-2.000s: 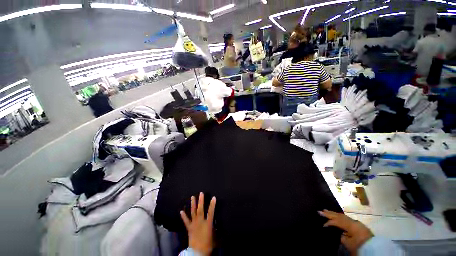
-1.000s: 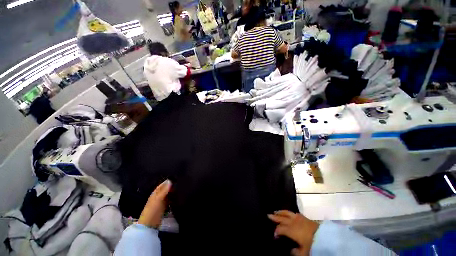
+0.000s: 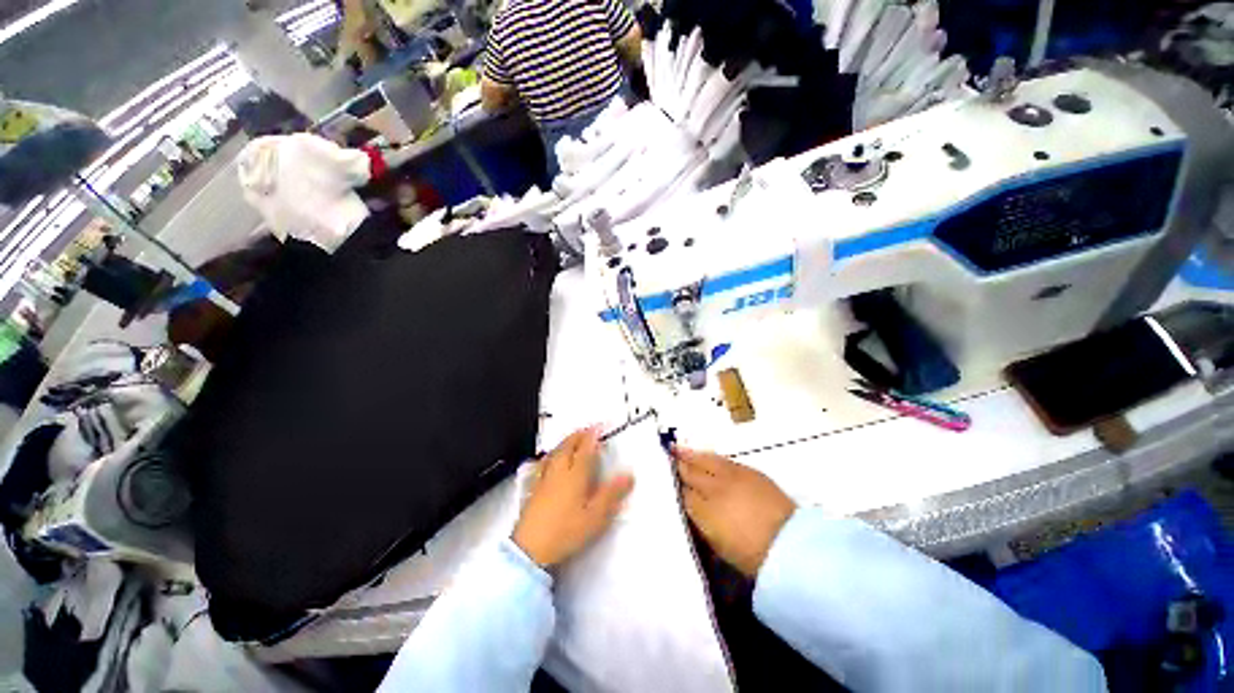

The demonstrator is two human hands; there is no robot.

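A light grey fabric panel (image 3: 620, 596) with a dark edge lies in front of the sewing machine (image 3: 866, 257). My left hand (image 3: 574, 498) rests on it with spread fingers, left of its tip. My right hand (image 3: 731, 504) holds its dark right edge at the fingertips, with black fabric below. The panel's tip lies just short of the presser foot (image 3: 686, 363). A large black panel (image 3: 379, 406) lies flat to the left, apart from my hands.
Pink and blue thread snips (image 3: 920, 409), a yellow-brown block (image 3: 736, 394) and a smartphone (image 3: 1103, 375) lie on the table. Light grey bundles (image 3: 650, 149) stand behind the machine. A second machine part (image 3: 129, 487) is at left. A person in a striped top (image 3: 558, 61) is beyond.
The view has turned right and closer to the machine. My hands have left the black panel and are now at a light grey panel near the presser foot.
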